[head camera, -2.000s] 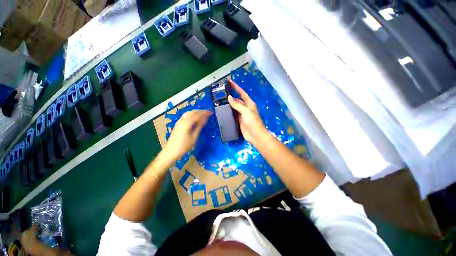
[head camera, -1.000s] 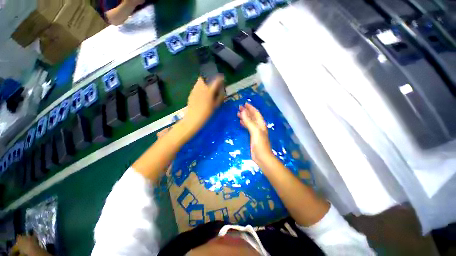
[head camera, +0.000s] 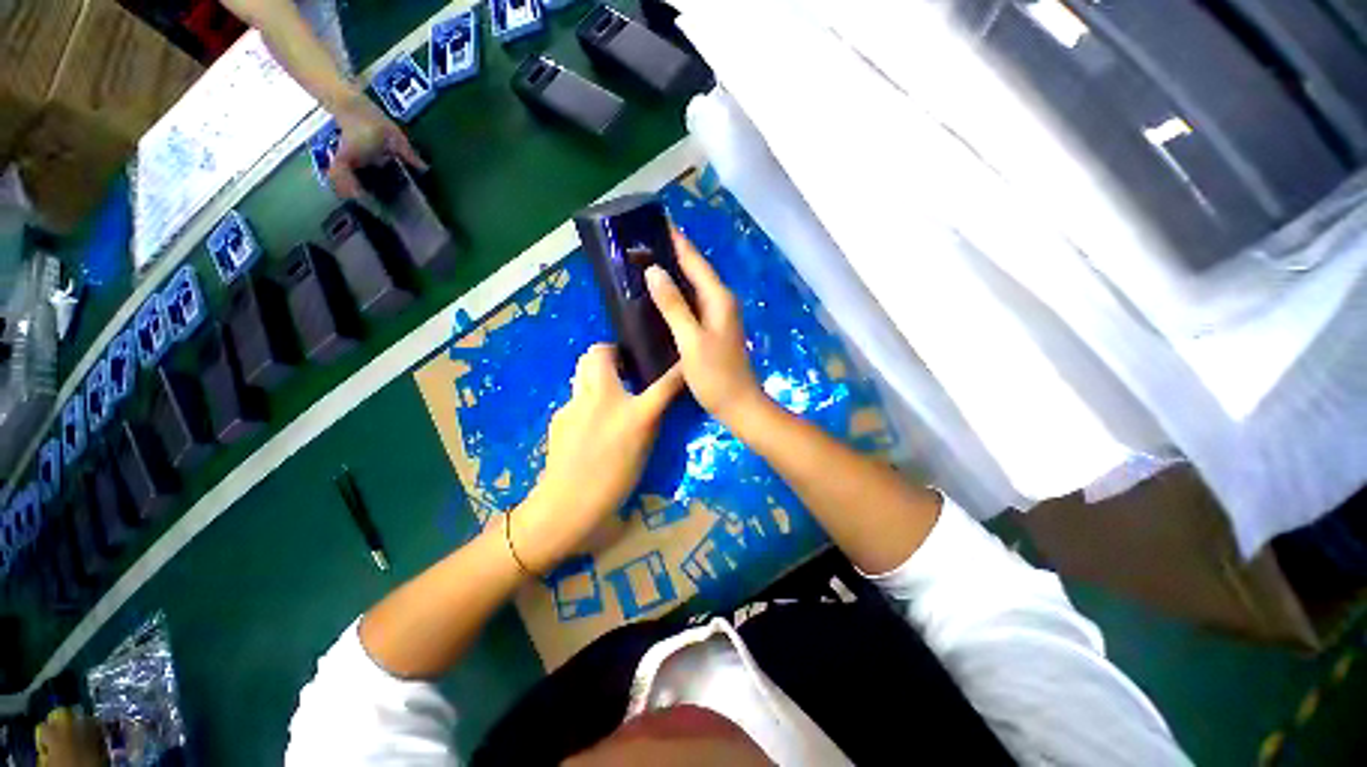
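Observation:
A dark elongated device housing (head camera: 631, 307) is held between my two hands above the heap of blue film pieces (head camera: 525, 375). Its glossy window end points away from me. My left hand (head camera: 597, 450) grips the near end of the housing. My right hand (head camera: 705, 330) lies along its right side, with fingers at the window area (head camera: 645, 240). The film covers much of a brown cardboard sheet (head camera: 547, 632), where some hollow rectangular frames lie.
Dark housings (head camera: 570, 93) and blue-edged frames (head camera: 183, 304) stand in rows on the green line. Another person's hand (head camera: 367, 143) reaches onto it. Slim dark tool (head camera: 360, 517) lies left of the cardboard. White foam sheets (head camera: 930, 270) and stacked dark housings (head camera: 1169, 135) are right.
The housing my left hand held at the line's edge is gone from there; a housing is now in both hands over the film. Another person's arm now reaches over the line.

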